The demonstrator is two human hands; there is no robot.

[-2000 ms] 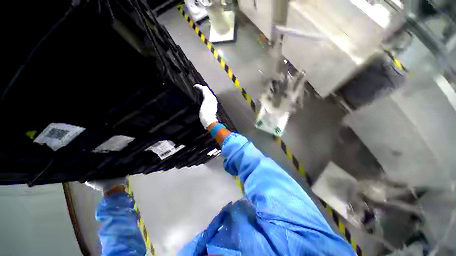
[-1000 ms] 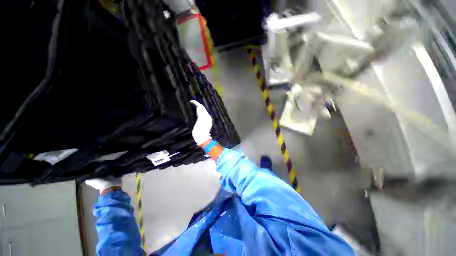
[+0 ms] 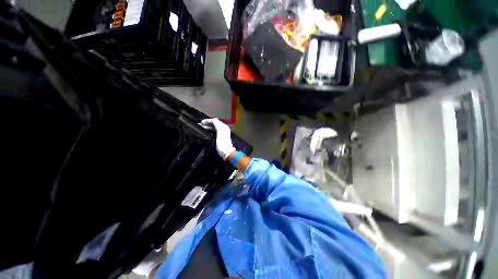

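Observation:
A tall stack of black totes (image 3: 117, 180) fills the left side, with white labels along its near side. My gloved right hand (image 3: 220, 137), with a blue wrist band, is on the stack's right side, its fingers curled over an edge. My gloved left hand (image 3: 149, 264) is at the stack's near lower edge at the bottom of the picture, small and blurred, its fingers mostly hidden by the totes.
A black supplies bin (image 3: 289, 92) with bags, dark foam and a framed part stands ahead. Other stacked black totes (image 3: 180, 49), the top one holding parts, are at upper left. A green bench (image 3: 382, 52) is at upper right. Pale equipment (image 3: 377, 163) stands to the right.
The view has swung, bringing the supplies bin, green bench and farther tote stack into view. The held stack now lies at a slant, and my left hand is lower in the picture.

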